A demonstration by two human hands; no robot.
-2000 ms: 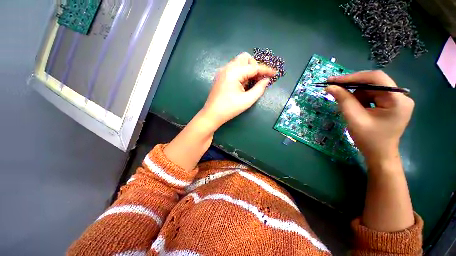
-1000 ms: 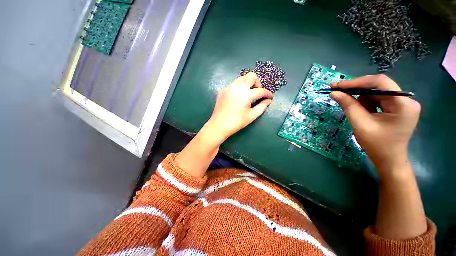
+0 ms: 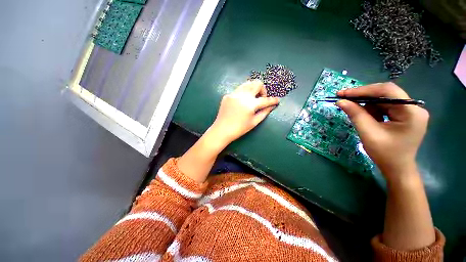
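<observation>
A green circuit board [image 3: 327, 123] lies on the dark green bench, dense with silver and black parts. My right hand [image 3: 391, 123] is over its right side and holds dark tweezers [image 3: 380, 101] between thumb and fingers, the tip pointing left over the board's upper part. A small pile of tiny components [image 3: 281, 80] lies left of the board. My left hand [image 3: 244, 111] rests at the pile's lower left edge, fingers bent and close together. Whether a tiny part is between its fingertips cannot be seen.
A pale metal frame [image 3: 160, 113] stands at the left, with green boards [image 3: 118, 25] in its upper part. A larger dark component pile [image 3: 393, 33] lies at the upper right. A pink card [image 3: 461, 69] is at the right edge. A small clear shiny item [image 3: 310, 3] is at the top edge.
My left hand has drawn back from the small pile towards its lower left edge. My right hand keeps the tweezers over the board. The whole view has shifted slightly.
</observation>
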